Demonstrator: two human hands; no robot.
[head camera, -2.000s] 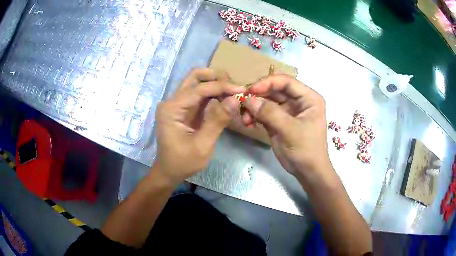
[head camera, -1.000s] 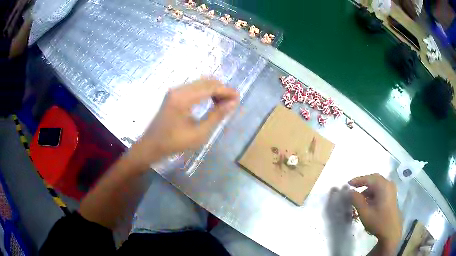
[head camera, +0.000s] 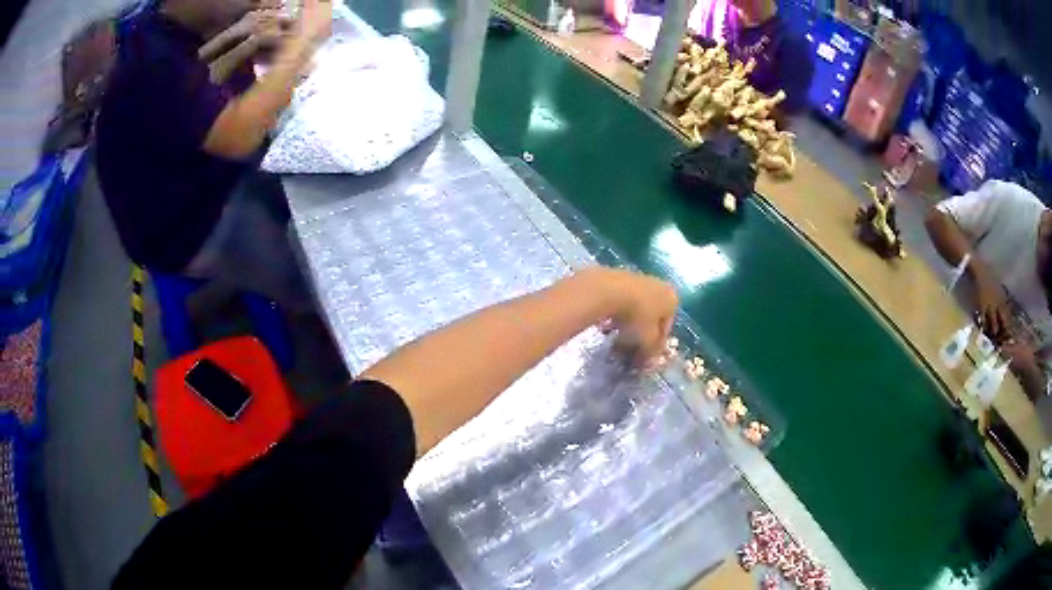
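My left hand (head camera: 644, 318) reaches over the clear plastic tray (head camera: 554, 498) to the belt-side edge. Its fingers point down and are blurred, so I cannot tell whether they hold anything. Small peach and red joined pieces (head camera: 735, 410) sit in a row beside and below my fingertips, along the belt edge. A pile of loose red-and-white parts (head camera: 781, 553) lies at the bottom right. Only a sliver of the tan board (head camera: 729, 577) shows at the bottom edge. My right hand is out of the picture.
The green belt (head camera: 808, 305) runs along the right side. A white bag (head camera: 360, 106) stands at the tray's far end, beside a seated person (head camera: 162, 138). A red stool (head camera: 225, 409) holds a phone (head camera: 217, 388). People, bottles and pale parts are across the belt.
The view has swung left and up. My hands were together over the board, then parted. My left arm now extends to the row of joined pieces; my right hand has left view.
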